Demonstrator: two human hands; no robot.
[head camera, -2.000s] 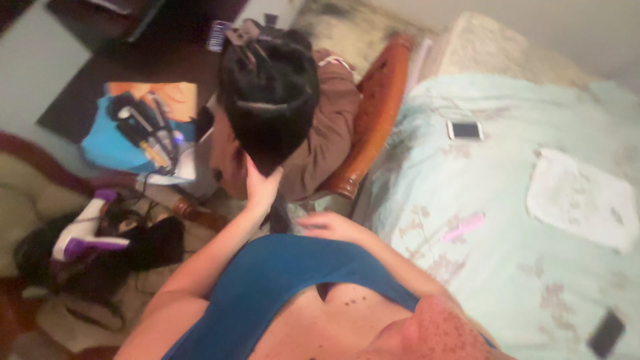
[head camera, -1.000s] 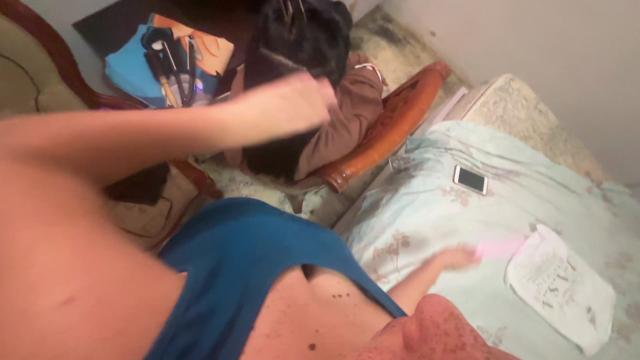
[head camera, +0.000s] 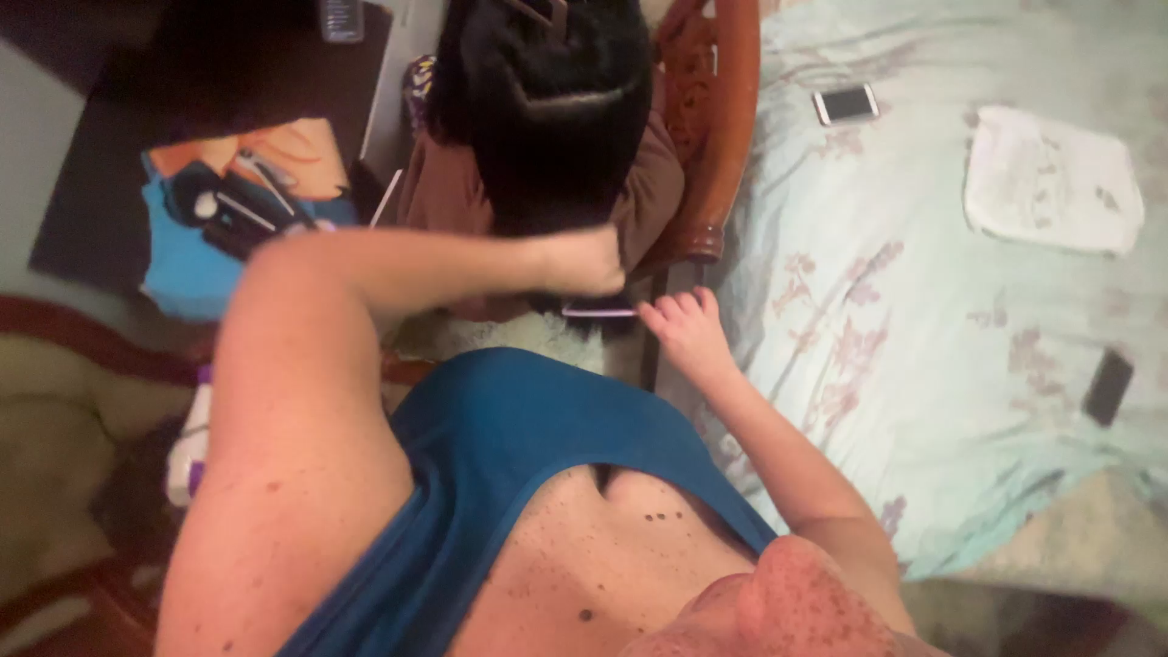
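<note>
A seated person's long dark hair (head camera: 561, 155) hangs down their back, with a pale parting across the back of the head and a clip (head camera: 547, 14) near the top. My left hand (head camera: 589, 260) is closed around the lower length of the hair, its fingers partly blurred. Just below and to the right, my right hand (head camera: 689, 333) grips one end of a thin pink comb (head camera: 598, 312), which lies level against the dark hair ends. The comb's teeth cannot be made out.
A wooden chair back (head camera: 730, 137) stands between the person and the bed (head camera: 912, 365). On the bed lie a phone (head camera: 846, 105), a white cloth bag (head camera: 1054, 182) and a dark object (head camera: 1109, 388). Hair tools (head camera: 242, 214) rest on a dark table (head camera: 119, 182); a white-purple dryer (head camera: 192, 443) is lower left.
My right hand has taken the pink comb from the bed and brought it left to the hair. My left hand, lifted over the hair one second ago, is now lower, around its length.
</note>
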